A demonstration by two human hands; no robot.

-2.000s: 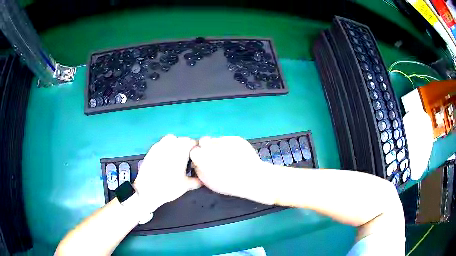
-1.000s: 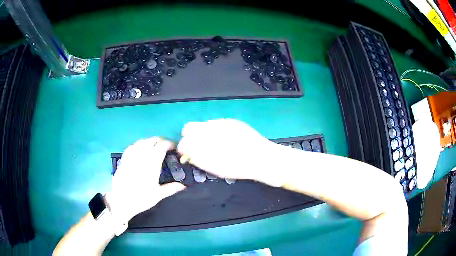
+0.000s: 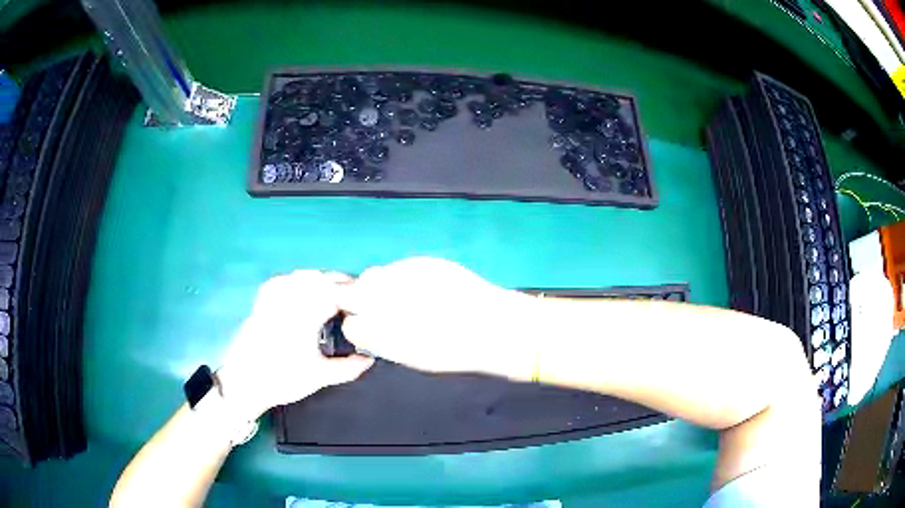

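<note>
My left hand holds a small dark part between thumb and fingers, above the left end of the working tray. My right hand meets it from the right, its fingertips bent against the same part. Both hands are overexposed, so finger detail is lost. The working tray is a long black rectangle nearest me. My hands and right forearm cover its back row, so the pieces there are hidden.
The loose-parts tray lies beyond my hands with scattered black round parts. Black tray stacks stand at left and right. A metal post rises at back left. An orange box is at the right edge.
The view has shifted, so the trays appear farther right. My hands were together, parted slightly with an oval piece visible below them, and are now together again around a dark part.
</note>
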